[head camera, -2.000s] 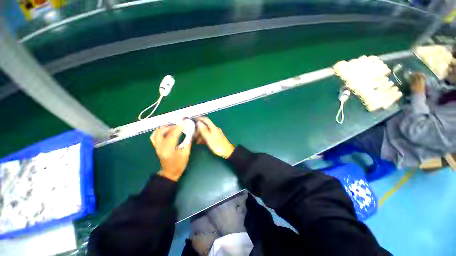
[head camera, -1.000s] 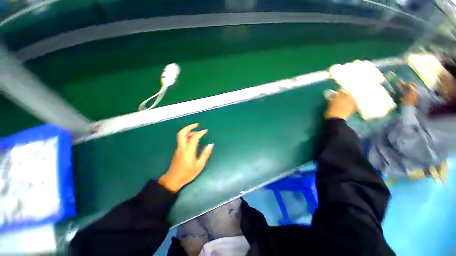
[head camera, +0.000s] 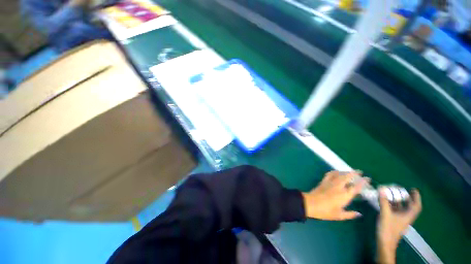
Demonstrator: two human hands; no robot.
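Note:
My right hand is at the lower right and holds a white handheld device between thumb and fingers, over the white rail. The device shows dark markings; its cord is not visible. My left hand is just left of it, thumb and fingers apart, not touching the device. A small dark spot shows near its fingertips, too blurred to name. The blue parts bin lies up and left, filled with small pieces overexposed to white.
A white sheet lies under and beside the bin. A large open brown carton stands at left. A pale upright post rises from the rail beyond the bin. A person's blue-grey sleeve is at the top left, near a printed coloured item.
The view has swung left, bringing in the carton and whole bin. My right hand has left the device row and now holds a device near my left hand.

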